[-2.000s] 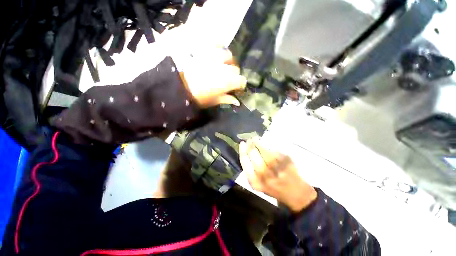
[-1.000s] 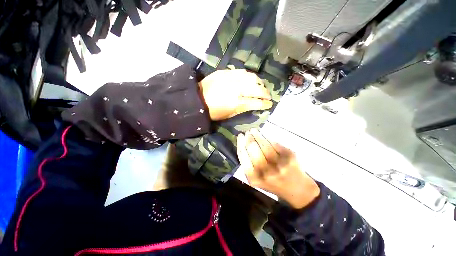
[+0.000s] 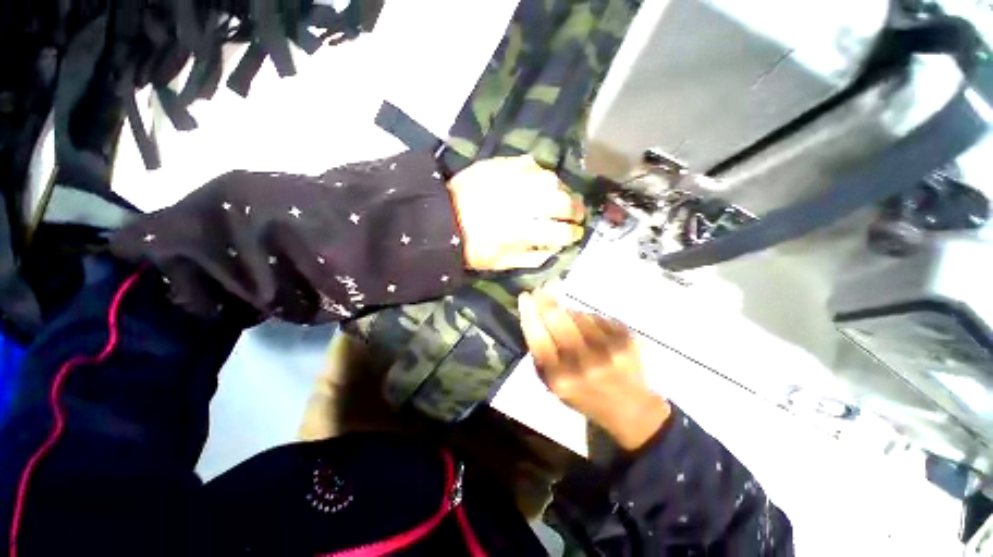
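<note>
The camouflage panel (image 3: 452, 359) runs from the table's far side, under my left hand, down over the near table edge. My left hand (image 3: 519, 212) lies on the panel with fingers together, just left of the needle area, pressing it down. My right hand (image 3: 588, 359) pinches the panel's right edge, nearer to me. The presser foot and needle area (image 3: 651, 212) is beside the panel's right edge; the exact contact is blurred. A short black strap (image 3: 407, 126) sticks out from the panel's left side.
The sewing machine head (image 3: 740, 98) stands at the upper right, with a dark arm-like part (image 3: 838, 207) across it. A heap of short black straps (image 3: 256, 44) lies at the upper left. Long black fabric strips (image 3: 82, 141) hang at the left edge. A blue bin (image 3: 9, 375) shows at far left.
The short black strap, hidden two seconds ago, now shows beyond my left hand. My left hand has moved right onto the panel near the needle. My right hand keeps its pinch; the view has shifted slightly.
</note>
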